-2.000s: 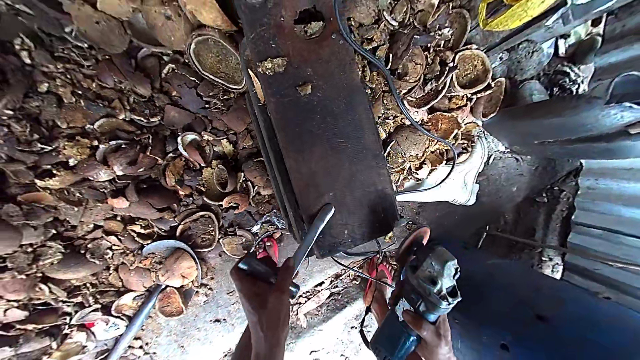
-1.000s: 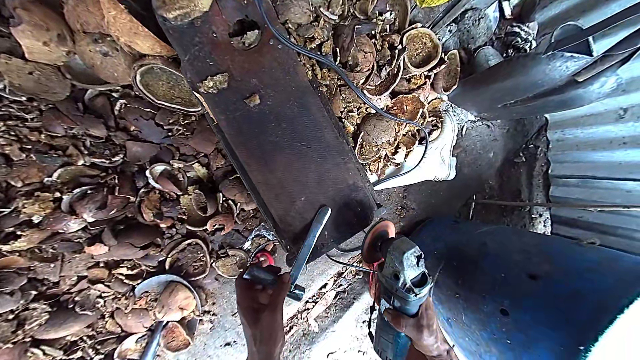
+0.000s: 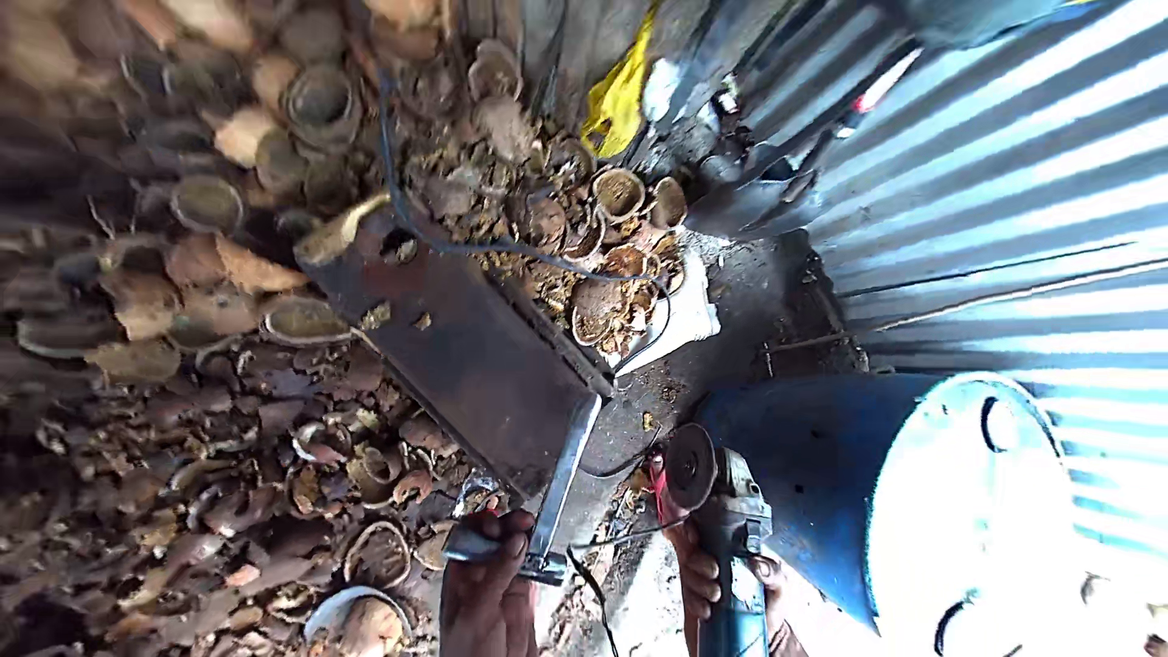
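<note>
My left hand (image 3: 488, 584), at the bottom centre, is closed on the dark handle of a tool with a long flat metal blade (image 3: 568, 474). The blade points up and its far end lies over the near end of a dark metal plate (image 3: 465, 338). To its right, my right hand (image 3: 707, 579) is wrapped around the body of an angle grinder (image 3: 737, 547), whose round disc (image 3: 691, 465) faces up and left, apart from the blade. Whether the disc spins cannot be told.
Coconut shells and husk pieces (image 3: 219, 511) cover the left side. A white sack (image 3: 684, 315) with more shells lies beyond the plate. A blue plastic drum (image 3: 803, 456) lies at the right before corrugated metal sheeting (image 3: 985, 219). A cable (image 3: 511, 246) crosses the plate.
The view has turned and shifted right, showing more of the drum and sheeting. Both hands keep hold of their tools.
</note>
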